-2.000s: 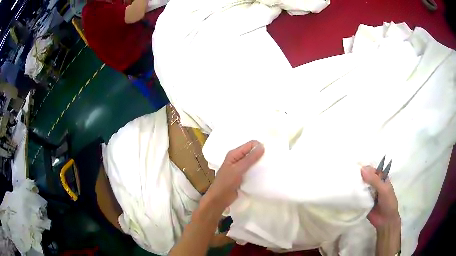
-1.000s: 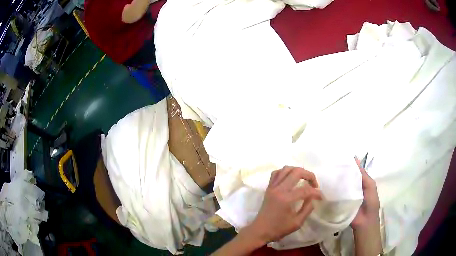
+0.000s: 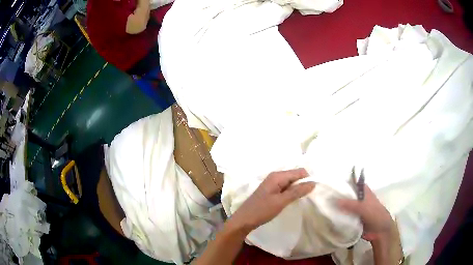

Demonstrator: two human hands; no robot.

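Note:
White garments [image 3: 249, 77] lie in a large overexposed heap in front of me. A white piece [image 3: 321, 227] is at the near edge of the heap, between my hands. My left hand [image 3: 275, 199] holds its upper left part between thumb and fingers. My right hand [image 3: 371, 212], slightly blurred, is at the right side of the piece. It holds small thread snips [image 3: 359, 182] with the blades pointing up and apart. Whether its fingers also pinch the cloth is unclear.
Red cloth [image 3: 332, 39] shows beyond the heap. A brown cardboard box [image 3: 194, 155] with thread bits stands left, draped with white cloth [image 3: 148, 181]. A yellow handle [image 3: 70, 181] is further left over the green floor [image 3: 98, 103]. A person in red [image 3: 111, 36] sits at upper left.
My left hand has moved right, then slightly back left, and now holds the piece. My right hand with the snips has moved left. The near edge of the white piece is folded differently.

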